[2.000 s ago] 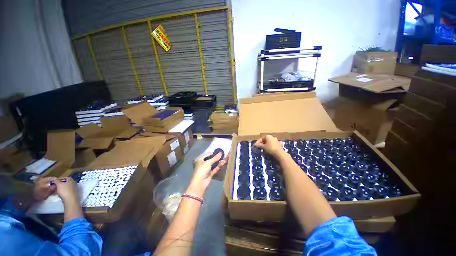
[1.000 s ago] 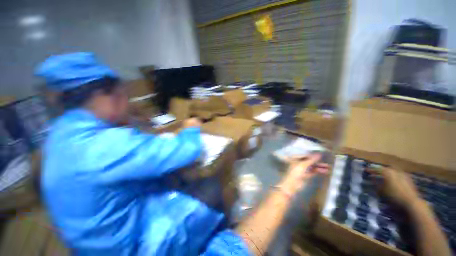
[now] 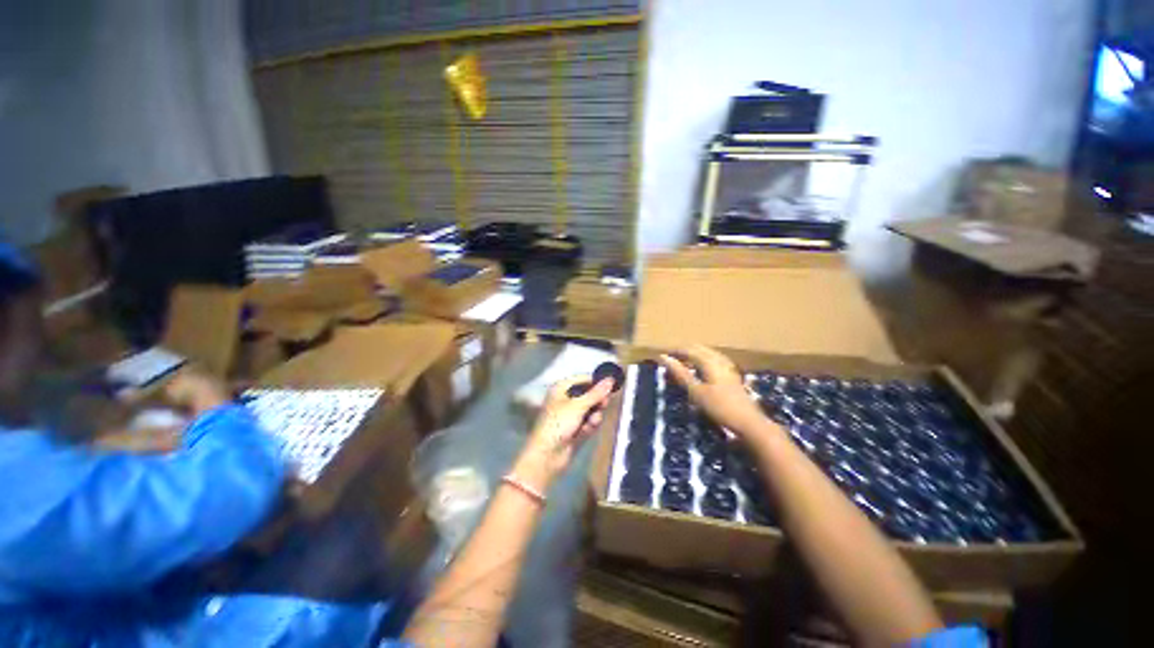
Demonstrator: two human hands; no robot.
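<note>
My left hand (image 3: 564, 425) holds a round black part (image 3: 606, 375) between thumb and fingers, just left of the open carton (image 3: 683, 532). My right hand (image 3: 711, 387) is over the far left part of that carton, fingers bent and close to the black parts. Whether its fingertips pinch anything cannot be told. Rows of round black parts (image 3: 873, 443) fill the carton, with white strips between them. The parts towards the right look glossy.
A clear plastic bag with pale contents (image 3: 458, 491) lies left of my left forearm on the grey surface (image 3: 521, 595). A person in blue (image 3: 127, 500) is at far left beside another carton of white-topped rows (image 3: 316, 424). Brown cartons (image 3: 1000, 253) stand at back right.
The view swung left and has come back to the work carton. The neighbour has shifted to the left edge of the view. My left hand still holds up a black part beside the carton.
</note>
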